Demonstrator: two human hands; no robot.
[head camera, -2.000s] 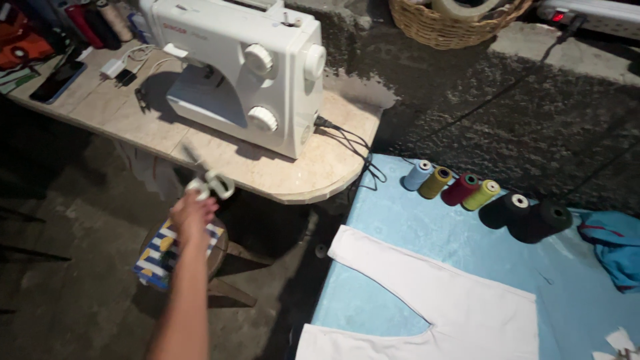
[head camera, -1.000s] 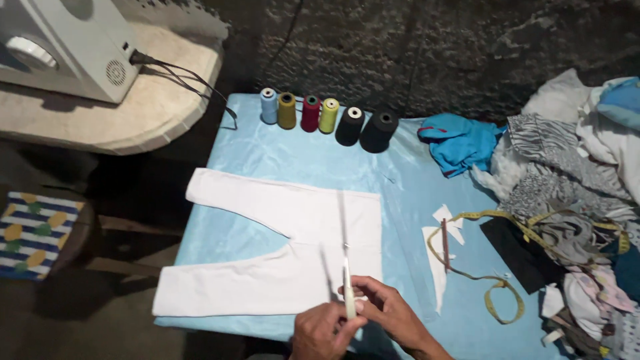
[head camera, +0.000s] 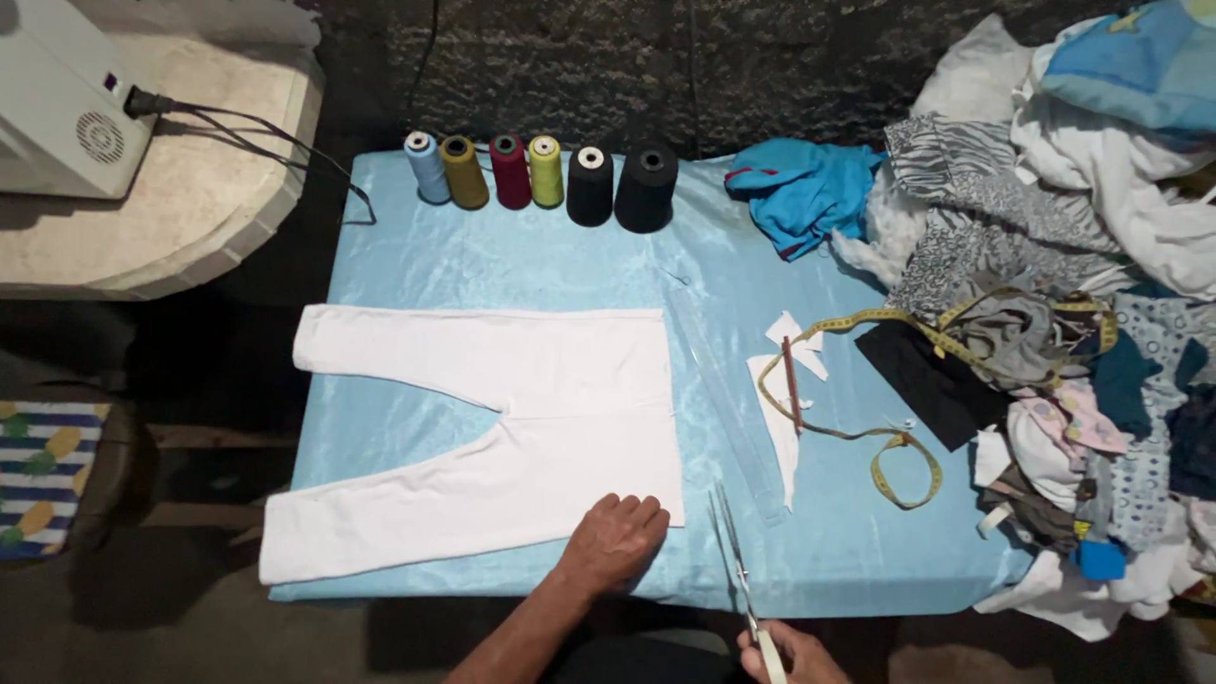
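Observation:
A pair of small white trousers lies flat on the blue cloth covering the table, legs pointing left. My left hand rests on the trousers near their lower right corner, fingers curled; whether it pinches the fabric cannot be told. My right hand, at the bottom edge, holds scissors by the pale handles, with the blades slightly apart and pointing up over the cloth. A clear ruler lies right of the waist edge. White fabric scraps, a brown stick and a yellow measuring tape lie farther right.
Several thread cones stand along the back edge by the dark wall. A heap of clothes covers the right side, with a blue garment beside it. At left are a sewing machine on its counter and a patterned stool seat.
The scissors, first held over the stool, then by both hands over the trousers, are now in my right hand at their right. My left hand has come down onto the trousers. The view has swung right.

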